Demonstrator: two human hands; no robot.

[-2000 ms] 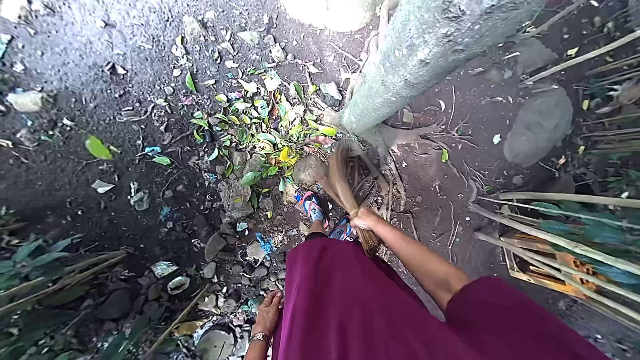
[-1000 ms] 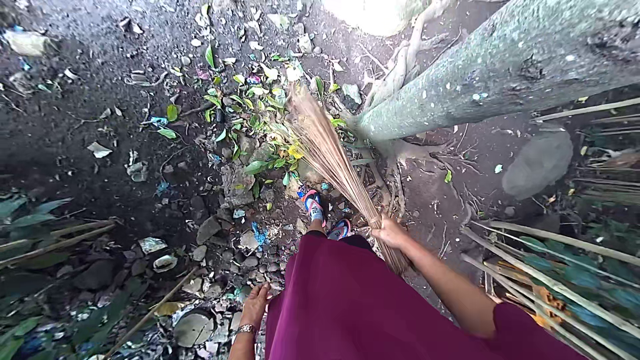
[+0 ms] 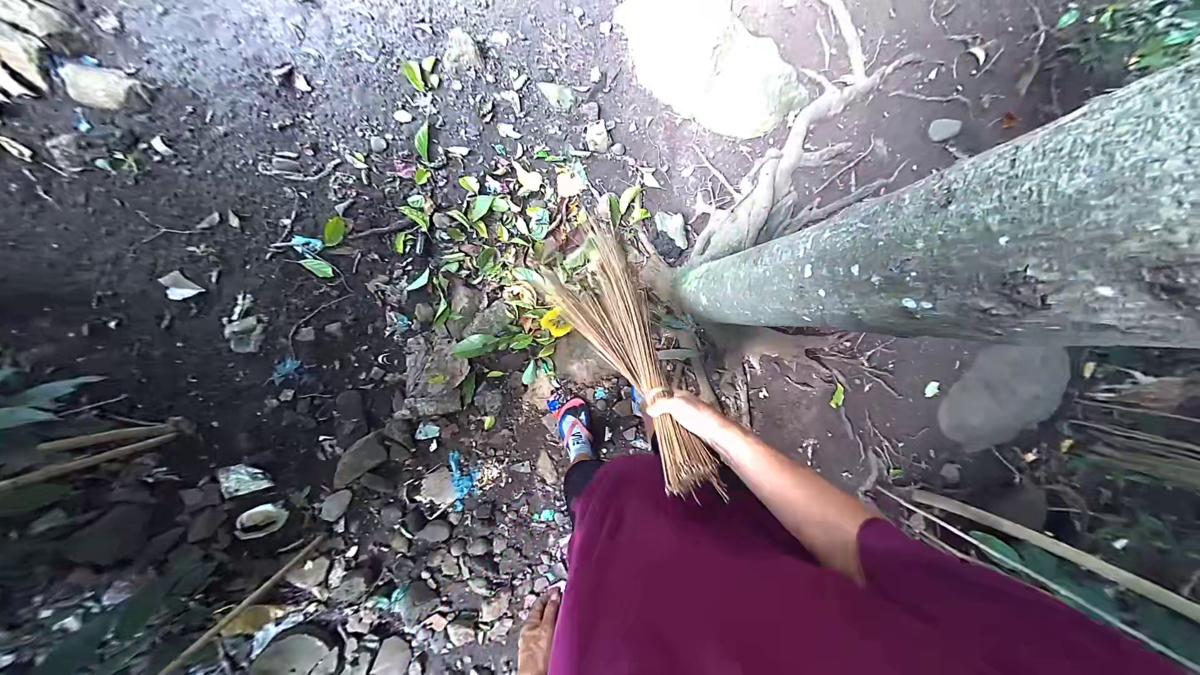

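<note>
My right hand (image 3: 670, 409) grips a stick broom (image 3: 623, 328) of thin tan bristles at its binding, close in front of my body. The bristles fan out over a patch of green leaves and litter (image 3: 478, 216), beside a yellow leaf (image 3: 555, 322). The cut ends of the broom point back toward my purple shirt. Low in the view, my left hand (image 3: 539, 633) hangs beside the shirt, partly cut off by the frame's edge; no object shows in it. A colourful shoe (image 3: 574, 420) stands on the ground left of the broom.
A thick tree trunk (image 3: 937, 225) rises at the right, with roots (image 3: 773, 187) spreading at its base. A large pale rock (image 3: 717, 66) lies beyond, a flat grey stone (image 3: 1003, 396) at right. Loose stones (image 3: 361, 459) cover the lower left. Bamboo poles (image 3: 1059, 548) lie at lower right.
The broom's bristles have swung about over the leaf patch, blurred two seconds ago and distinct now. My right hand still holds it. My left hand is now partly out of frame.
</note>
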